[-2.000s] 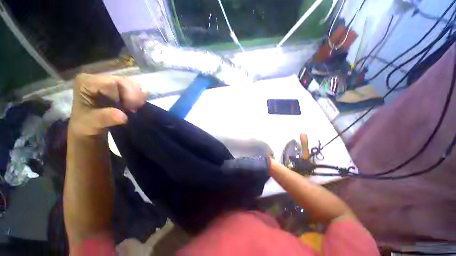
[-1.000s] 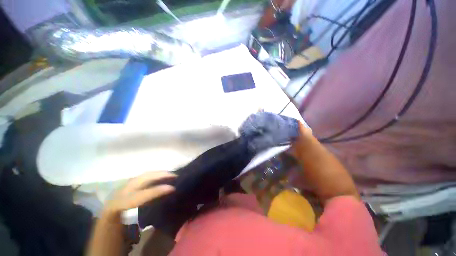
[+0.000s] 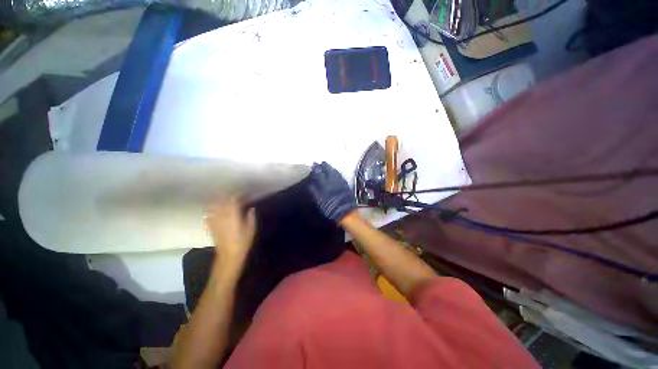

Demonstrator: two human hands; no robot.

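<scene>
A dark garment (image 3: 292, 234) hangs over the near edge of the off-white padded board (image 3: 79, 202), toward its narrow right end. My right hand (image 3: 332, 193), in a grey-blue knit glove, is on the garment's upper right corner at the board's narrow tip; its fingers look closed on the cloth. My bare left hand (image 3: 232, 225) is at the garment's left edge, over the board's near side. It is blurred, and its fingers' hold on the cloth cannot be told. The steam iron (image 3: 375, 173), with an orange-tan handle, stands just right of my gloved hand, untouched.
A flat dark rectangle (image 3: 357, 69) lies on the white table (image 3: 252, 86). A blue strip (image 3: 141, 79) runs behind the board. Hoses (image 3: 505, 230) run right from the iron across the pink curtain (image 3: 577, 151). A dark heap (image 3: 58, 303) lies at left.
The view has tilted down. The garment, first raised by both hands, is now low at the board's right end. My gloved hand has moved away from the iron's area, which is uncovered again.
</scene>
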